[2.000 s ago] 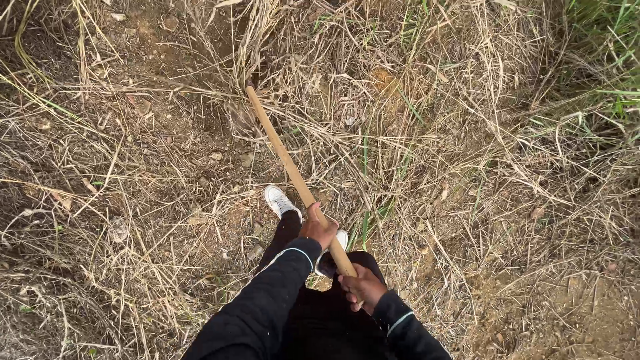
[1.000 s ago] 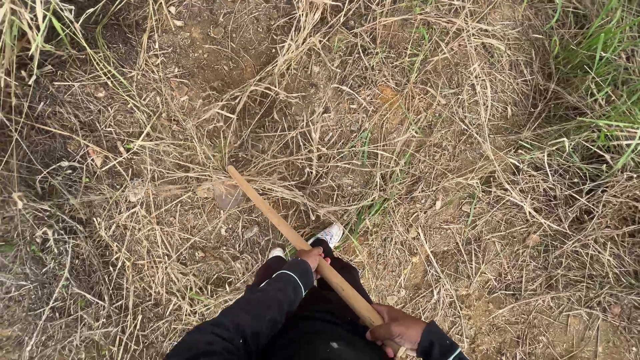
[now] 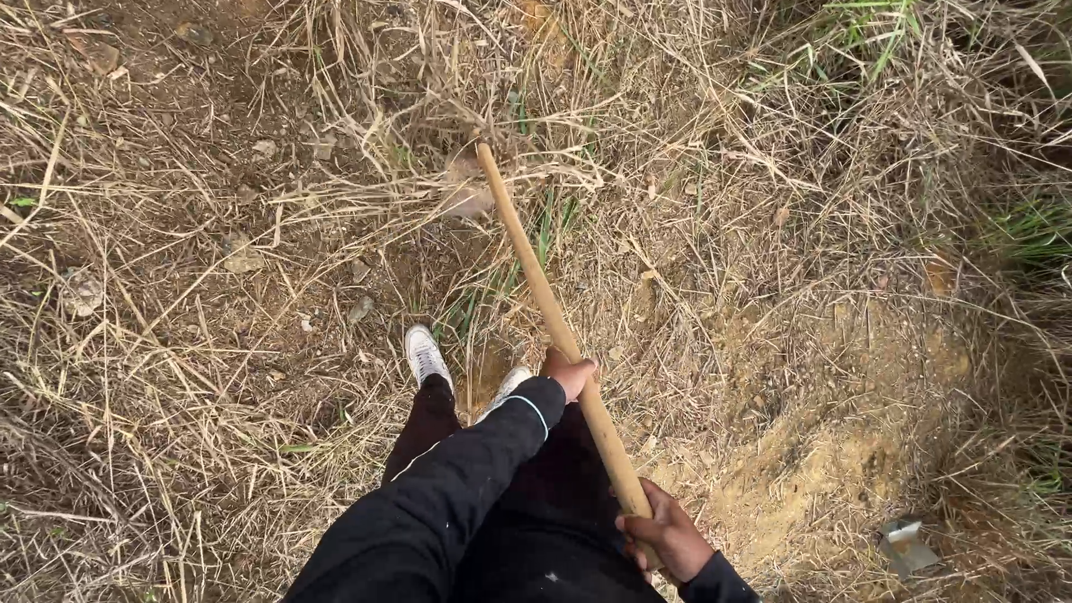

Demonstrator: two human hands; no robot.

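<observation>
A long wooden handle [image 3: 542,289] runs from the lower middle up to a tuft of dry grass [image 3: 469,117]. My left hand [image 3: 569,374] is closed around it about halfway along. Lower down, my right hand [image 3: 667,533] grips it near its bottom end. At the top end a blurred tool head [image 3: 466,199] shows partly among the dry stalks; its exact shape cannot be told. Both arms have dark sleeves, and a pale band circles the left cuff.
My white shoe [image 3: 427,355] stands on the ground left of the handle, the other partly behind my left arm. Small stones [image 3: 360,310] lie among straw. Green grass [image 3: 1034,233] grows at the right edge. A crumpled grey scrap [image 3: 907,548] lies at lower right.
The handle's far end was clear of the dense tuft one second ago and is now against it. Both hands have stayed on the handle. The view has shifted.
</observation>
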